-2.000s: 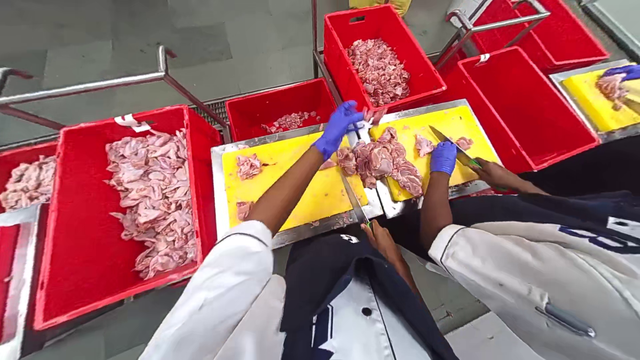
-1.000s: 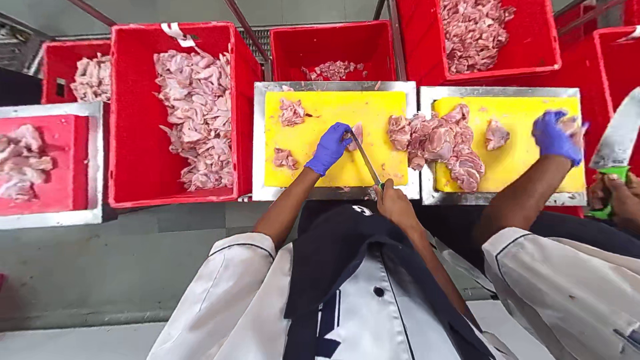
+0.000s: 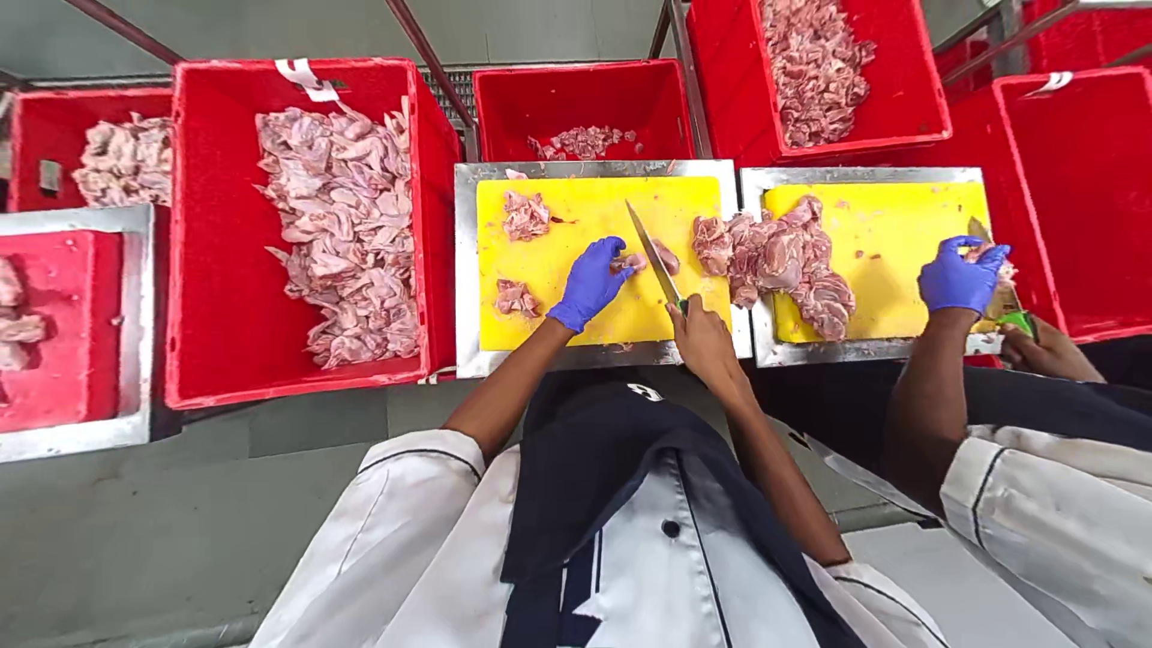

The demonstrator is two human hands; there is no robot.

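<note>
My left hand point(image 3: 591, 283), in a blue glove, pinches a small piece of raw meat point(image 3: 629, 263) on the yellow cutting board point(image 3: 594, 315). Bare, my right hand point(image 3: 705, 340) grips the handle of a knife point(image 3: 654, 256), whose blade points up and away over the board beside that piece. Another small meat piece point(image 3: 666, 258) touches the blade's right side. Two small heaps of cut meat, one upper point(image 3: 526, 216) and one lower point(image 3: 516, 298), lie at the board's left. A pile of larger raw meat pieces point(image 3: 781, 256) spans from this board's right edge onto the neighbouring board.
To the left stands a red crate point(image 3: 220, 243) of raw poultry pieces. Behind the board is a red crate point(image 3: 576, 90) with small meat bits. At the right, a co-worker's gloved hand point(image 3: 963, 277) and a green-handled knife point(image 3: 1006, 297) work over another yellow board point(image 3: 900, 297).
The view has swung since the oldest frame. My left hand has come down from above the meat pile onto the board. The co-worker's hands have moved to the right side of their board.
</note>
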